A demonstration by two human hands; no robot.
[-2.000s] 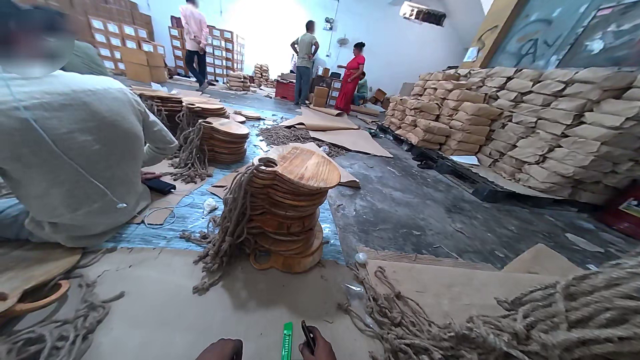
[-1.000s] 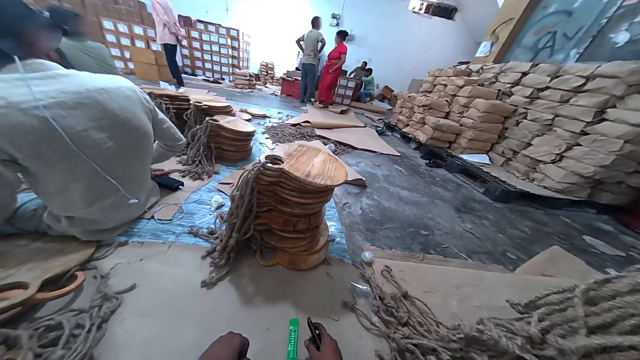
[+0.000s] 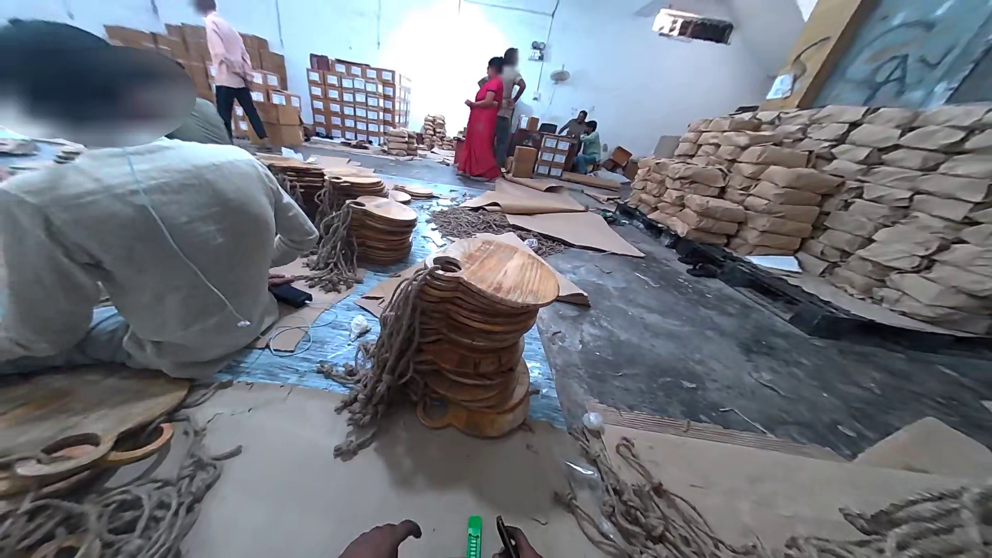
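My left hand point(image 3: 381, 539) is at the bottom edge over the cardboard, its thumb apart and nothing visible in it; most of it is cut off. Just right of it, my right hand point(image 3: 518, 545) grips a slim dark tool point(image 3: 505, 535), whose kind I cannot tell. Between the hands a green plastic object point(image 3: 474, 536) with markings points upward; whether a hand touches it is hidden. Beyond them stands a tall stack of round wooden boards point(image 3: 487, 333) with ring handles, knotted ropes point(image 3: 387, 349) hanging down its left side.
More wooden boards point(image 3: 85, 411) and ropes point(image 3: 116, 496) lie at left, near a seated person point(image 3: 155, 240). Loose ropes point(image 3: 643, 496) cover the cardboard point(image 3: 744, 465) at right. Paper-wrapped bundles point(image 3: 891, 194) are piled on a dark pallet beyond. Several people and carton stacks point(image 3: 356, 97) are farther back.
In the background, the person in red and the one beside them have changed places relative to each other. My hands stay low in the view, the right one still with the dark tool.
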